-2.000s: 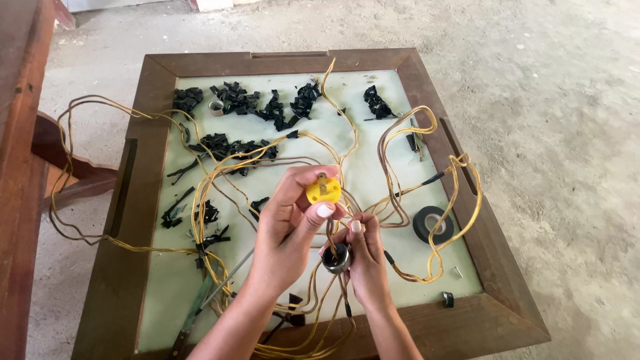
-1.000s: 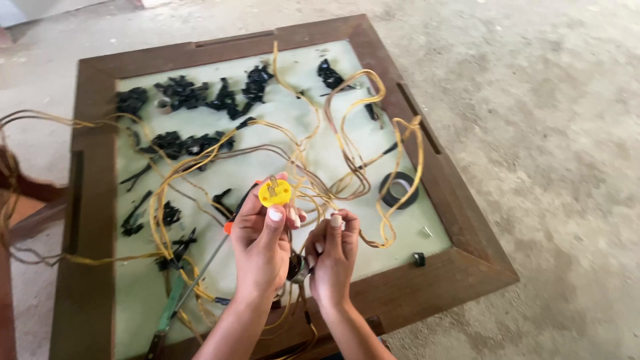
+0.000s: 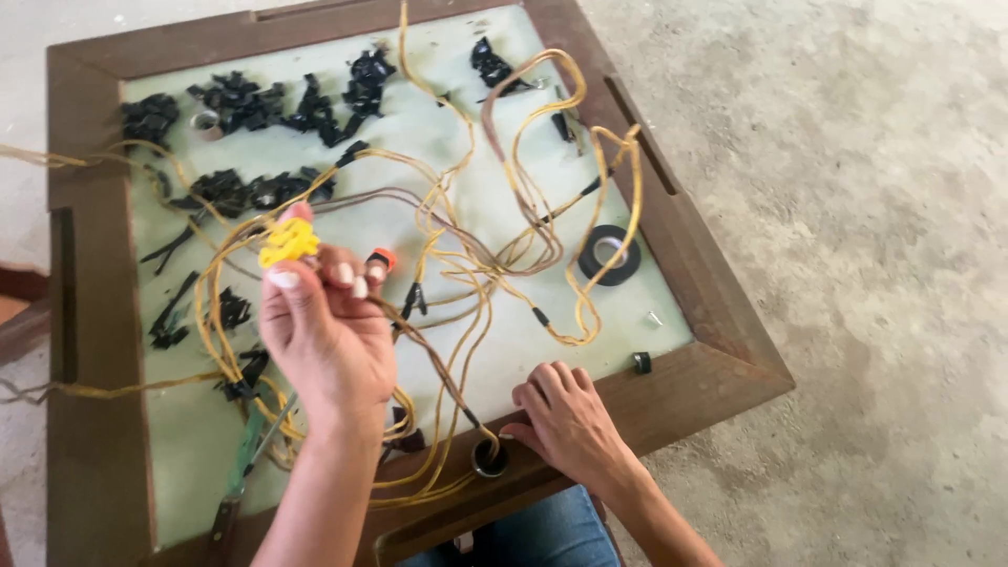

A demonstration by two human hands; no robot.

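My left hand (image 3: 327, 339) holds a yellow plastic part (image 3: 289, 242) between thumb and fingers, above the left half of the table. Brown twisted wires (image 3: 425, 346) run from beside its fingers down to a round dark socket (image 3: 491, 458) at the table's near edge. My right hand (image 3: 563, 417) rests on the wooden frame just right of that socket, fingers curled loosely, with nothing seen in it. Looped yellow wires (image 3: 594, 315), with black tape on some spots, spread over the tabletop. An orange-and-black tip (image 3: 382, 258) shows right of my left fingers.
The wooden table frame (image 3: 709, 378) borders a pale top. Scraps of black tape (image 3: 236, 102) lie in heaps at the back and left. A roll of black tape (image 3: 609, 255), a screw (image 3: 655, 319) and a small black piece (image 3: 642, 362) are at right. A knife (image 3: 224, 520) lies near left.
My hands have moved apart: the left is farther left with the yellow part, the right down on the table frame. The dark socket, close to my hands earlier, now lies on the frame.
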